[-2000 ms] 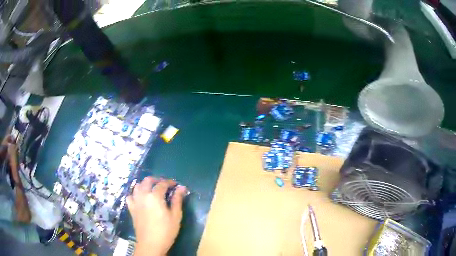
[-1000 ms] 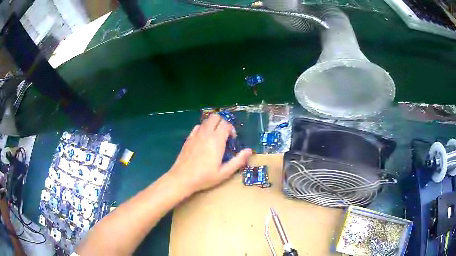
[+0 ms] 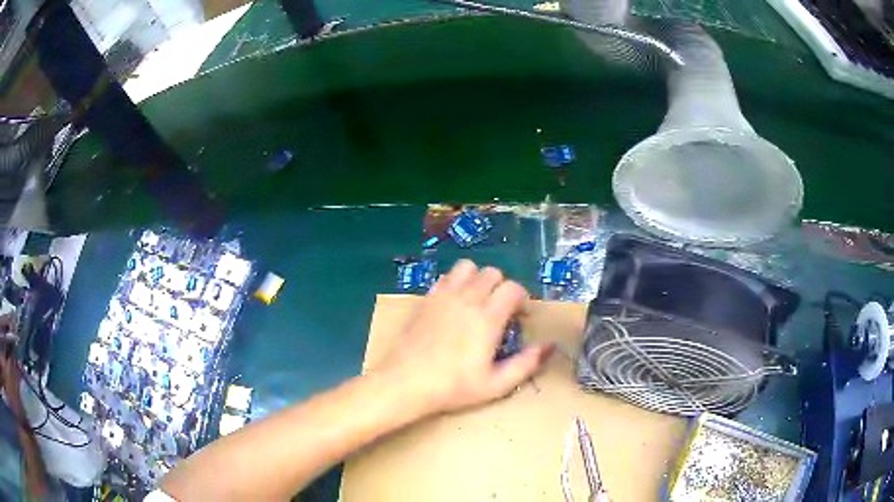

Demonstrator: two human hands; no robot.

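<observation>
My left hand [image 3: 456, 343] is palm down over the tan cardboard [image 3: 422, 461], its arm coming in from the lower left. Its fingers and thumb close around a small dark-blue circuit board [image 3: 509, 339], mostly hidden by the fingers. How many boards are under the hand cannot be told. The metal shaft of a soldering iron [image 3: 587, 453] points up from the bottom edge, with a thin bent tube [image 3: 568, 461] beside it. The iron's handle is cut off. My right hand is out of the picture.
Blue boards [image 3: 470, 228] lie behind the cardboard. Right: black fan [image 3: 686, 294] with spiral guard, pale extraction hood [image 3: 708, 186], box of silvery-gold filling [image 3: 745, 466], white spool [image 3: 872, 339]. Left: shiny tray of assemblies [image 3: 162, 343], yellow-edged battery [image 3: 269, 287]. A person's arm [image 3: 20, 412] shows far left.
My left hand moved from beside the tray to the blue board pile, then forward-right to nearer on the cardboard. The boards at the cardboard's back edge are now covered or shifted. The view has swung.
</observation>
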